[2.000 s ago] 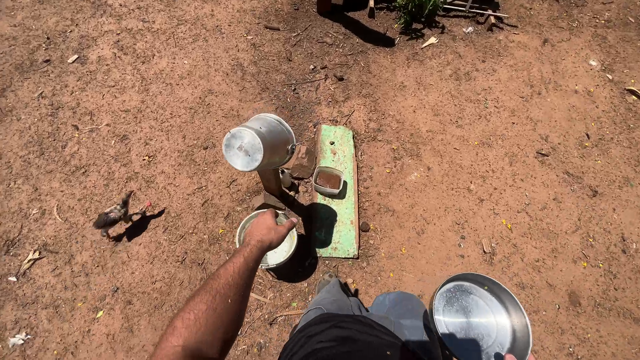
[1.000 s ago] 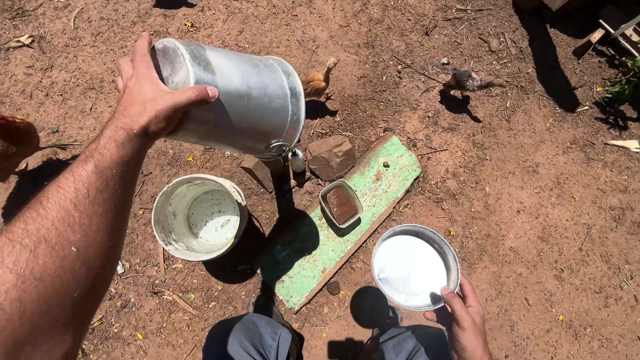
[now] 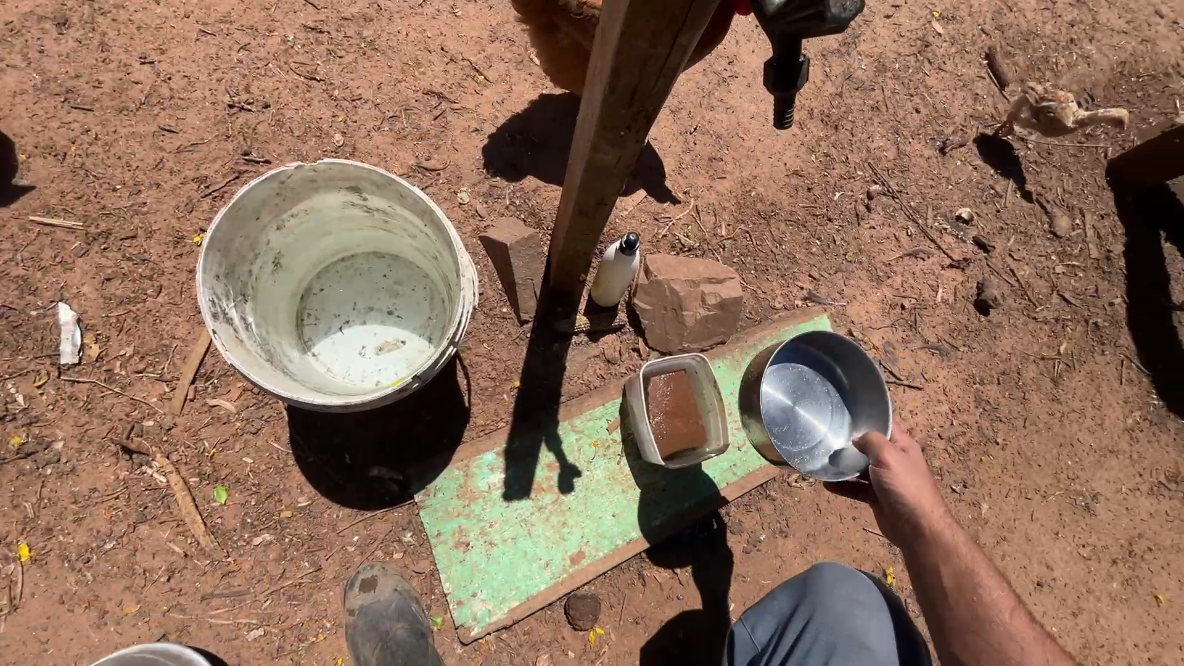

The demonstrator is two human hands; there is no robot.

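My right hand (image 3: pixel 895 476) grips the rim of a round metal pan (image 3: pixel 805 407), its thumb inside. The pan is tilted over the right part of a green-painted board (image 3: pixel 536 527) on the ground. Just left of the pan, a square plastic container (image 3: pixel 680 412) with brown contents stands on the board. A large whitish plastic bucket (image 3: pixel 338 287), with specks on its bottom, stands at the left. My left hand is out of view. Part of a rounded metal vessel (image 3: pixel 153 657) shows at the bottom left edge.
A wooden post (image 3: pixel 610 139) rises behind the board, with a white bottle (image 3: pixel 615 270) and reddish stones (image 3: pixel 689 301) at its foot. A black threaded fitting (image 3: pixel 786 79) hangs above. A brown-feathered bird (image 3: pixel 560 42) is partly hidden behind the post. A boot (image 3: pixel 390 615) stands near the board.
My left hand, one second ago on the metal pail above the bucket, has left the view. The pail is gone from the post. The pan, light inside before, now shows bare metal and is tilted.
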